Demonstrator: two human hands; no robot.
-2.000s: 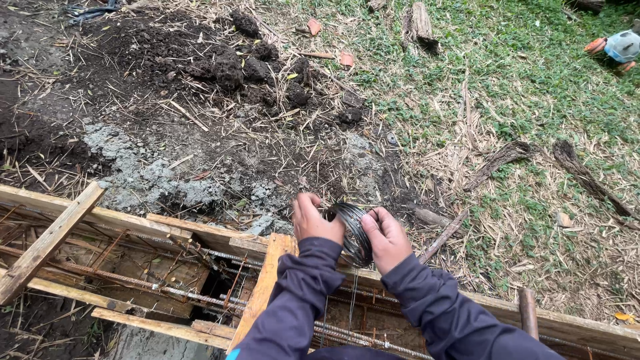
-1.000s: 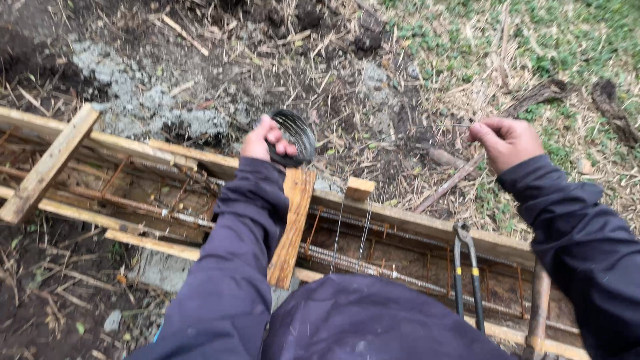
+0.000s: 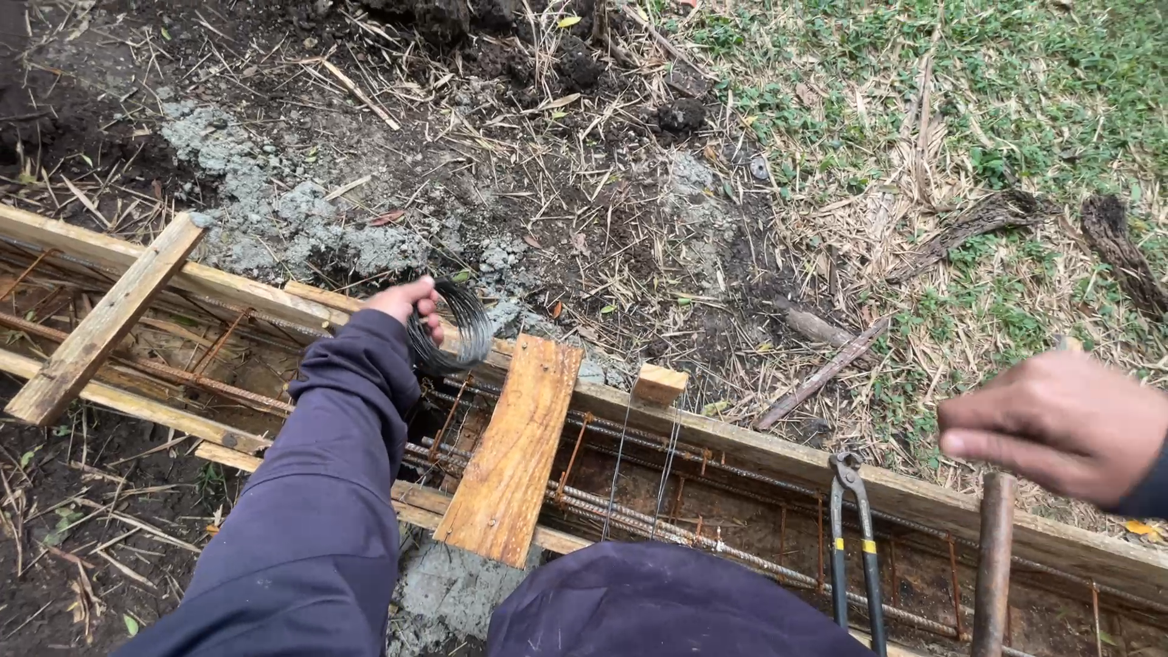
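Note:
My left hand (image 3: 408,306) is closed around one side of a coil of thin steel wire (image 3: 461,328), above the upper formwork board. Off to the right, my right hand (image 3: 1049,429) is raised over the board's edge with its fingers together; whether a wire end is between them cannot be told. Below it stands a round metal bar or handle (image 3: 995,557). End-cutting nippers (image 3: 847,474) with black handles and yellow bands lean on the formwork. Thin wires (image 3: 671,456) hang from a small wood block (image 3: 660,385) across the trench.
Wooden form boards (image 3: 785,447) line a trench holding rusty rebar and stirrups (image 3: 584,497). A short plank (image 3: 516,447) and a wood crosspiece (image 3: 109,315) bridge it. Beyond lie soil, spilled mortar (image 3: 301,219), sticks (image 3: 826,374), bark (image 3: 976,228) and grass.
Both hands were together at the wire coil two seconds ago. They have since parted, the left keeping the coil and the right moving far out to the right. The view has shifted.

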